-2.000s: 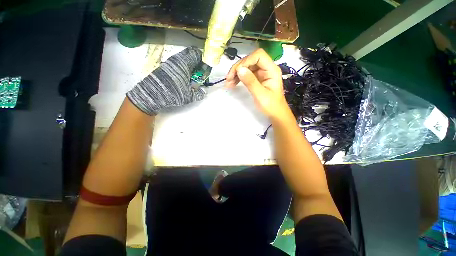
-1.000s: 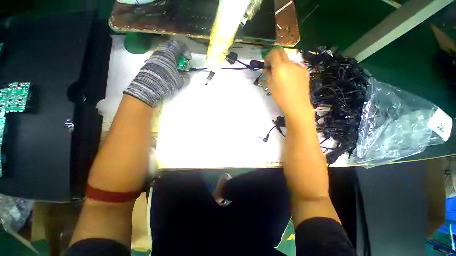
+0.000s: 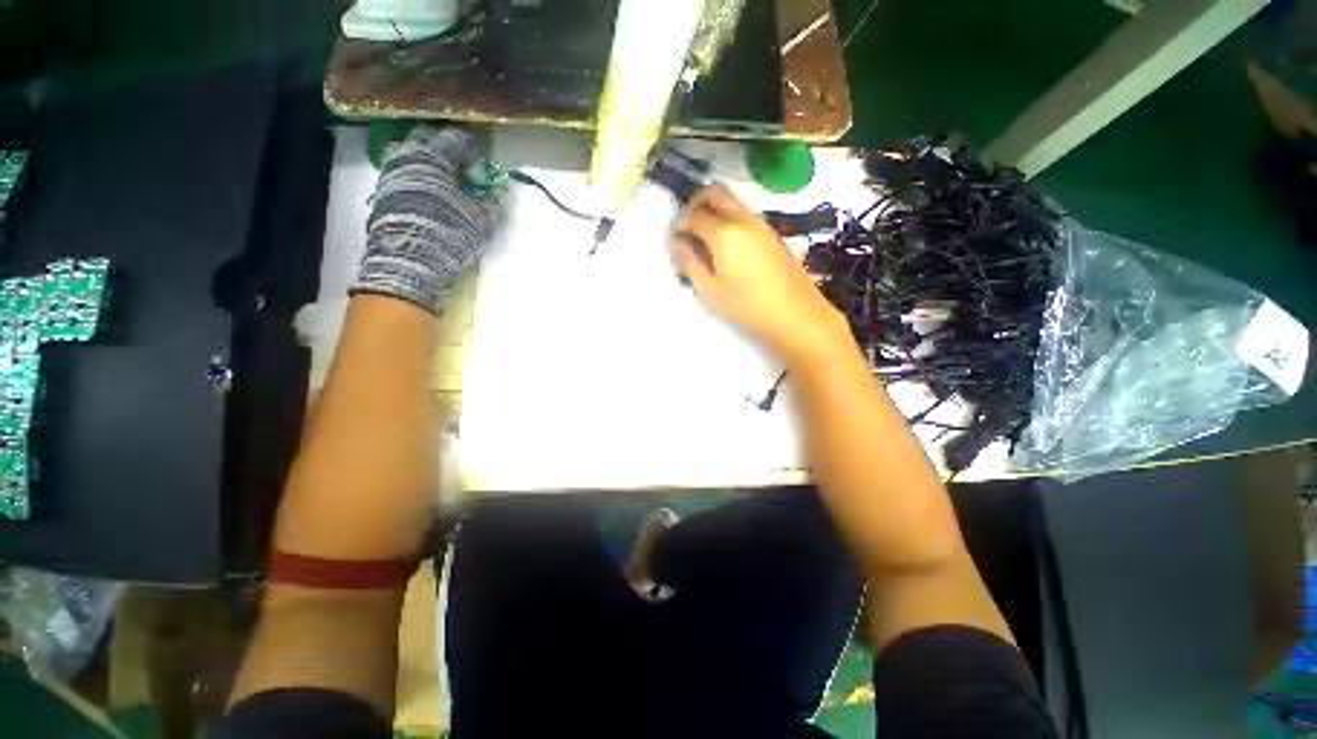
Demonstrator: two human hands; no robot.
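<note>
My left hand (image 3: 422,217), in a grey-and-black knit glove, holds a small green circuit board (image 3: 488,176) at the upper left of the white work sheet (image 3: 621,375). A thin black cable lead (image 3: 556,198) runs right from the board, with a small dark end beside the tip of the pale-yellow wrapped tool. My bare right hand (image 3: 740,267) is right of the tool, fingers curled at a dark item (image 3: 679,175); whether it grips that item is unclear. The tool (image 3: 631,101) hangs down from the top centre.
A tangled black cable pile (image 3: 939,289) lies at the right, beside a clear plastic bag (image 3: 1155,361). Green board panels (image 3: 44,339) lie on the black surface (image 3: 130,433) at left. A brown-edged shelf (image 3: 578,123) stands ahead, with green round feet (image 3: 781,165) below and a white object (image 3: 400,16) on it.
My left hand has moved left with the board, and the lead trails from it. My right hand went right towards the cable pile, then came back left near the tool.
</note>
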